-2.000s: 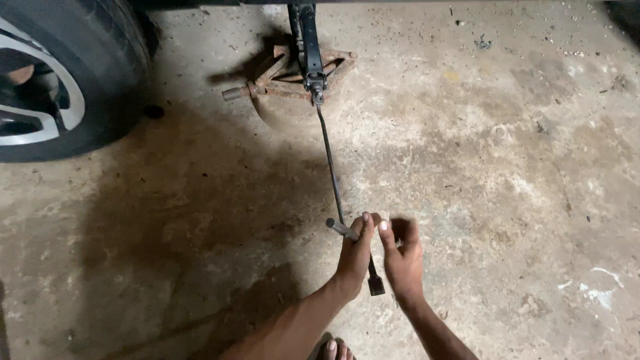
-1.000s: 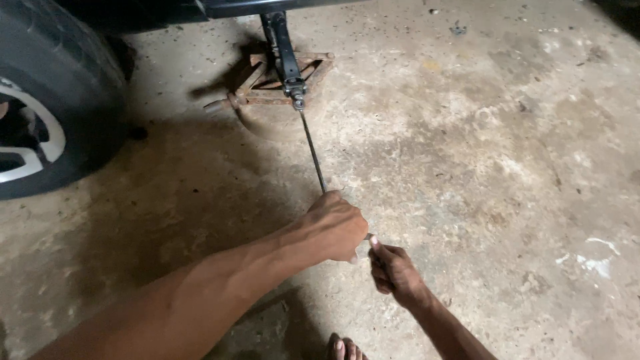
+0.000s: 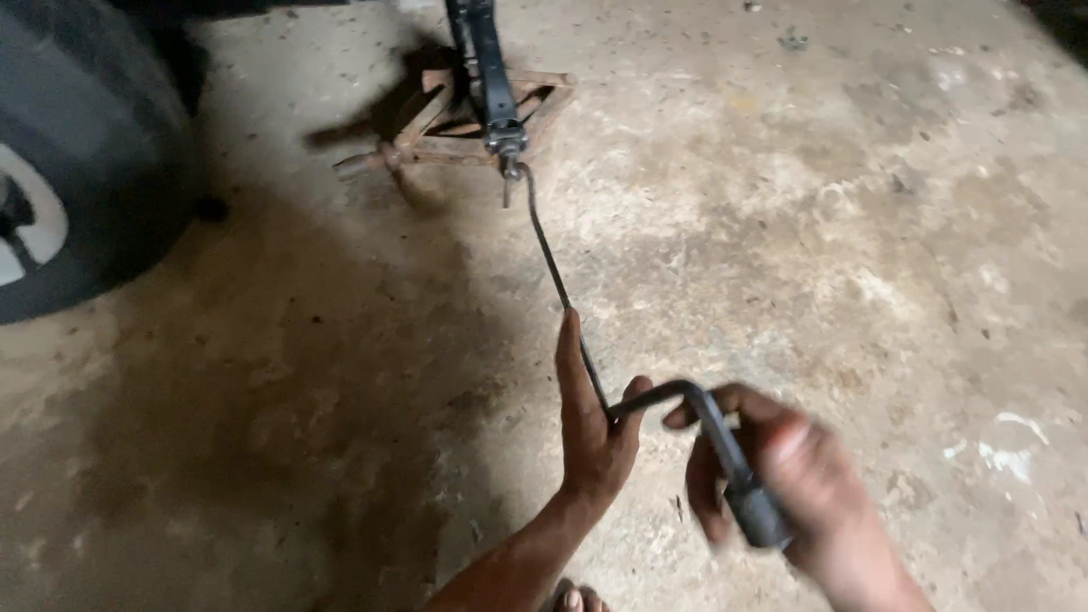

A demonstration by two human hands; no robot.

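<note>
A black scissor jack [image 3: 495,76] stands at the top centre, tilted in view. A thin dark metal rod [image 3: 552,263] is hooked at the jack's near end and runs down toward me. At its near end is an angled lug wrench [image 3: 722,442] with a socket at its tip. My left hand [image 3: 595,425] has fingers and thumb spread, with the rod resting in the fork between them. My right hand [image 3: 790,476], blurred, is around the wrench's socket arm with its fingers loosely curled; whether it grips is unclear.
A car wheel with a dark tyre [image 3: 110,170] is at the left. A rusty metal frame [image 3: 450,153] lies around the jack's foot on the stained concrete floor [image 3: 807,255]. My toes [image 3: 582,599] show at the bottom edge. Dark shadow covers the floor at lower left.
My left hand, closed around the rod a second ago, is now spread under it. The wrench's bent arm has swung to the right, and my right hand is beside it.
</note>
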